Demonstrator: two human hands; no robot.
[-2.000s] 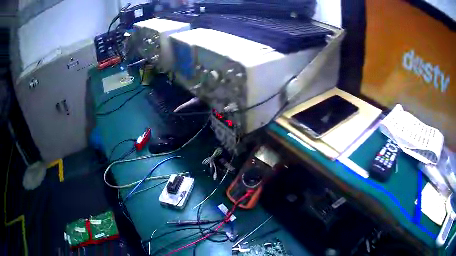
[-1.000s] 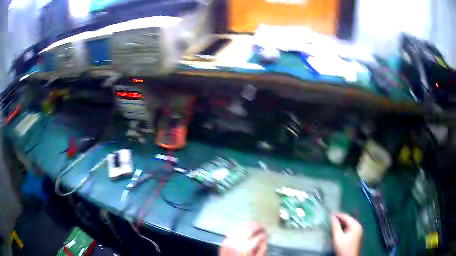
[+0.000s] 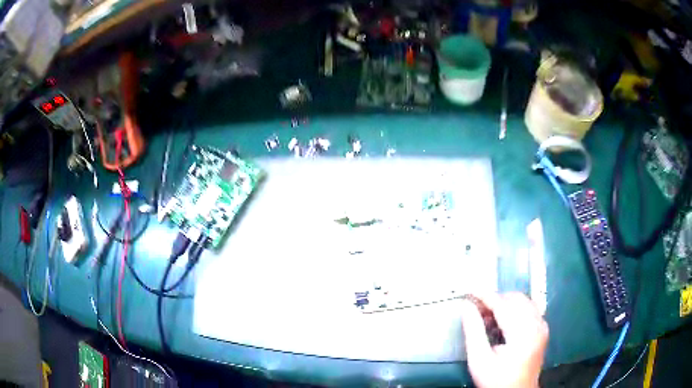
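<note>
My right hand (image 3: 512, 341) is at the mat's front right, closed around a small dark reddish-brown thing (image 3: 489, 322) that I cannot identify. The pale work mat (image 3: 265, 303) is glaring white. A washed-out circuit board (image 3: 436, 208) lies on its right part; only patches of green and dark parts show, and its outline is mostly lost. A thin dark line runs from my fingers towards a small black part. A green circuit board (image 3: 212, 193) lies tilted over the mat's left back corner, with two black plugs (image 3: 186, 250) in its front edge. My left hand is not in view.
A black remote control (image 3: 601, 258) and a blue cable stand right of the mat. Behind are a green-white tub (image 3: 463, 72), a cream roll (image 3: 561, 102) and loose components (image 3: 311, 145). Leads and an orange-framed multimeter (image 3: 121, 140) are at left.
The view has swung right and down onto the mat, which now glares. My left hand has left the picture. My right hand now holds the small brown thing.
</note>
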